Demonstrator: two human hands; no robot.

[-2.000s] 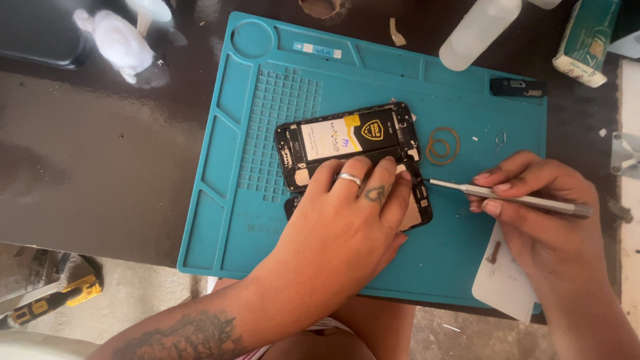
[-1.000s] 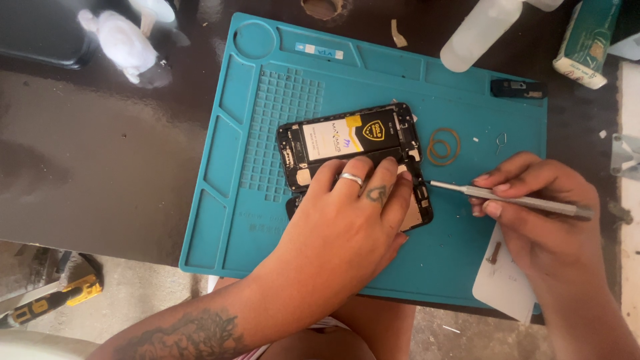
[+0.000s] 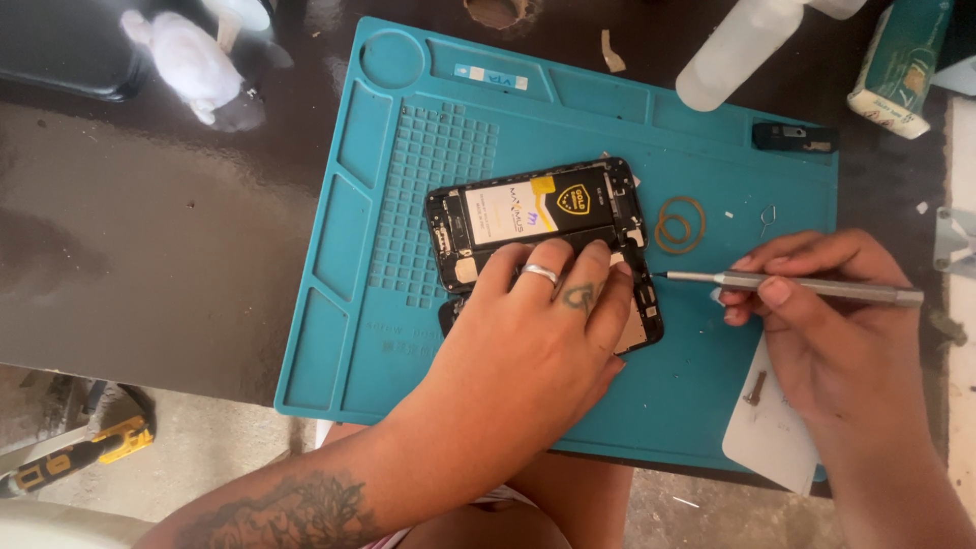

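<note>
An opened smartphone body with its battery exposed lies on a teal silicone repair mat. Beside its lower edge is a second phone part, probably the screen assembly, partly under my hand. My left hand lies flat over both parts, fingertips on them, hiding where they meet. In my right hand is a slim metal precision screwdriver, held like a pen. Its dark tip points left, at the right edge of the phone parts; whether it touches is unclear.
Rubber bands, a bent wire pin and a small black part lie on the mat's right side. A white card sits under my right wrist. Beyond the mat are a white bottle, a green box and a wad of cotton.
</note>
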